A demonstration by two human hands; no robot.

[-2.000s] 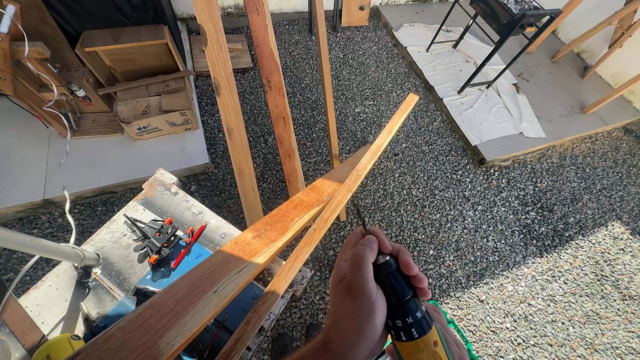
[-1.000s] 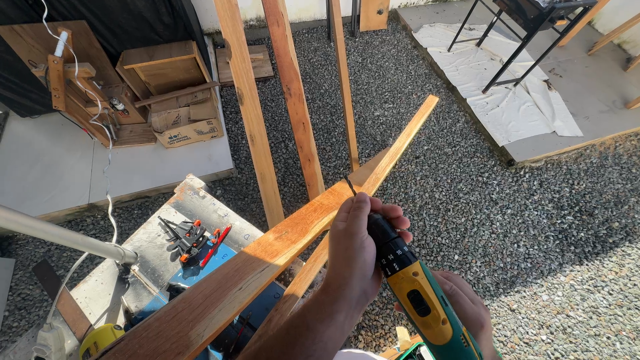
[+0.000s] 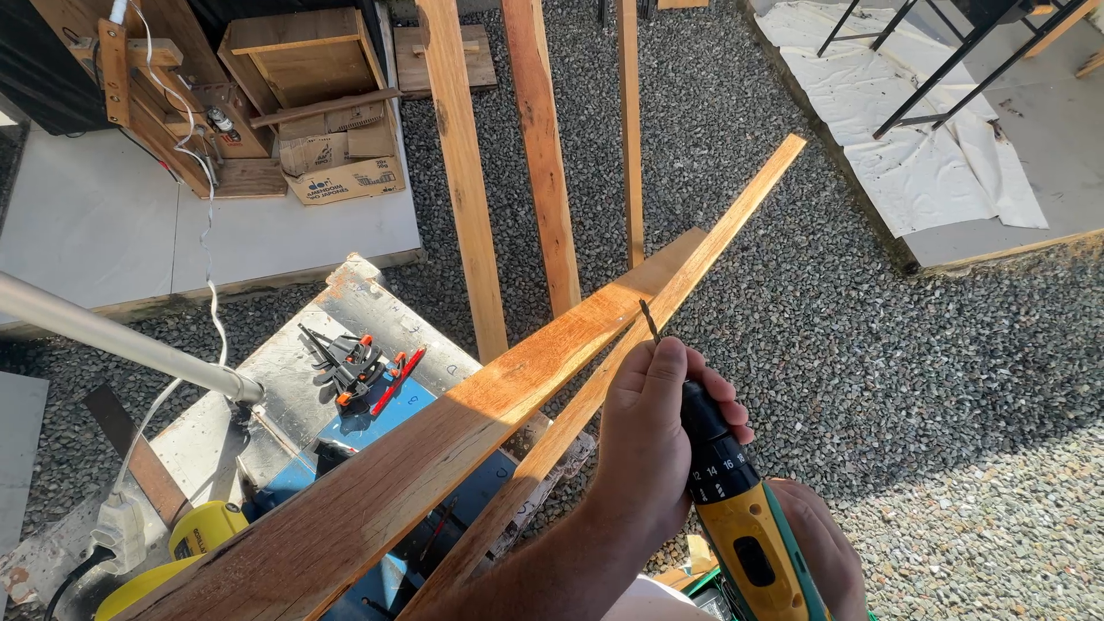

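My left hand [image 3: 651, 423] is closed around the front of a yellow and green cordless drill [image 3: 750, 526], thumb and finger at the base of its twist drill bit [image 3: 649, 319]. Behind the drill body, at the lower right, my right hand [image 3: 819, 543] grips it; its fingers are mostly hidden. The bit's tip shows against a wide wooden board [image 3: 517, 362], near its far end; whether they touch I cannot tell. A narrower wooden strip [image 3: 733, 216] runs beside and across that board, passing behind my left hand.
A worn metal-topped table [image 3: 302, 345] carries bar clamps [image 3: 349, 366] and a red tool [image 3: 398, 379]. Upright wooden boards [image 3: 466, 172] stand beyond it. A metal pole [image 3: 129, 336] and white cable [image 3: 207, 233] are at left, a cardboard box [image 3: 345, 177] behind, gravel [image 3: 949, 371] at right.
The drill has tilted and its bit has moved from beside the narrow strip to over the wide board's end. My right hand shows more behind the drill. The view has shifted slightly.
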